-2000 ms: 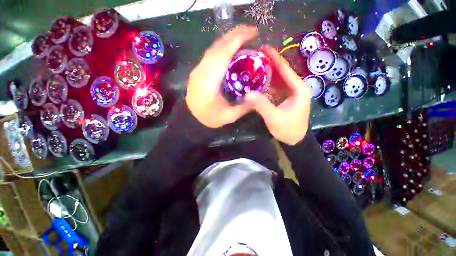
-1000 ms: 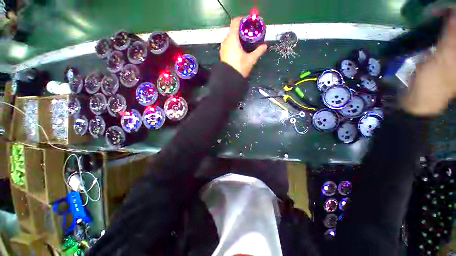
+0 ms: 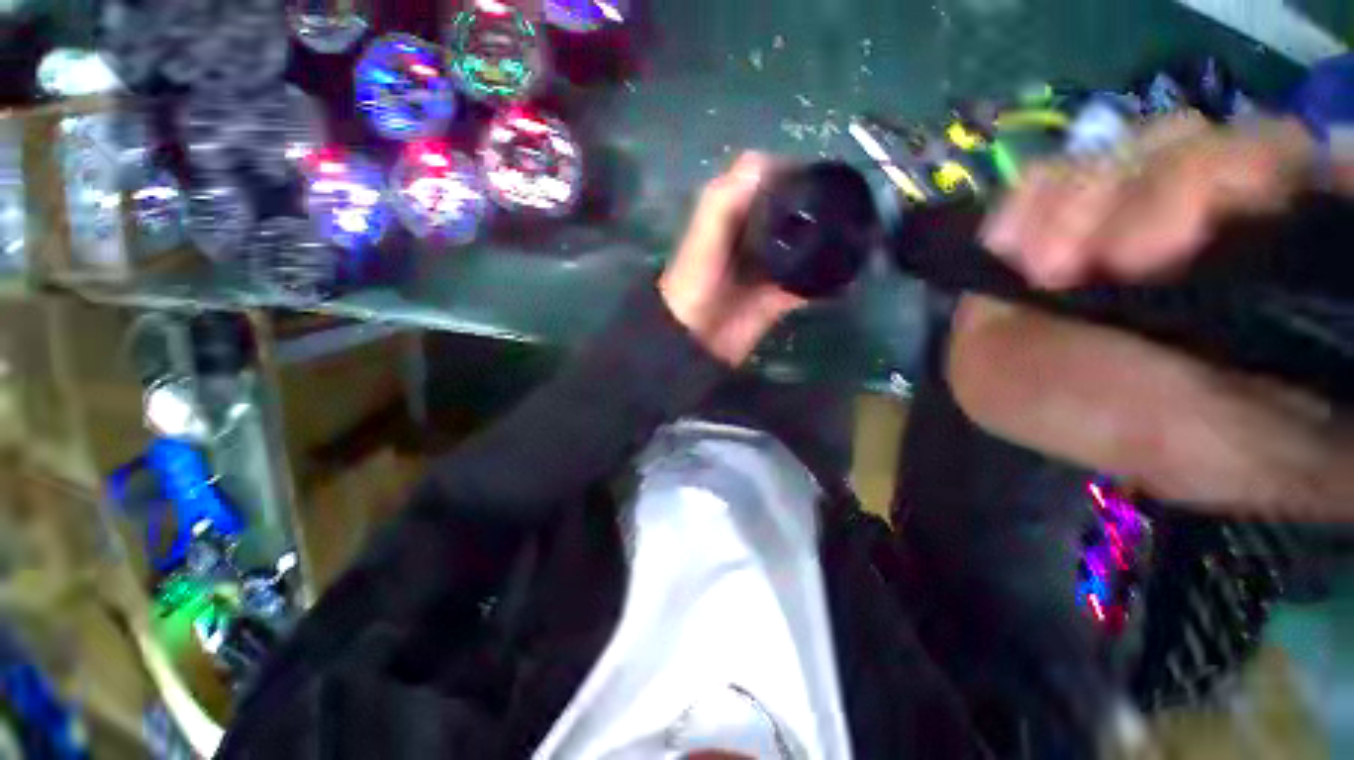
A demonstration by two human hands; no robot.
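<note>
My left hand (image 3: 725,275) holds a dark round light unit (image 3: 817,230) near the middle. Its black face shows and no glow is visible on it. My right hand (image 3: 1136,208), large and blurred at the right, is closed around a long black tool (image 3: 965,245). Skin shows above and below the tool. Its narrower left end points at the unit and is close beside it; blur hides whether they touch. A yellow-handled hand tool (image 3: 958,161) lies behind, partly hidden by my right hand.
Clear-rimmed light units stand at upper left, including a blue-glowing one (image 3: 404,86) and a red-white one (image 3: 530,158). A blue tool (image 3: 186,498) lies on the lower left shelf. Pink and blue lights (image 3: 1109,552) glow at lower right. The mat edge (image 3: 475,319) crosses below.
My left hand has come nearer my body, and the unit now shows its dark face instead of its glow. My right hand has come inward from the far right with the black tool. The view has shifted.
</note>
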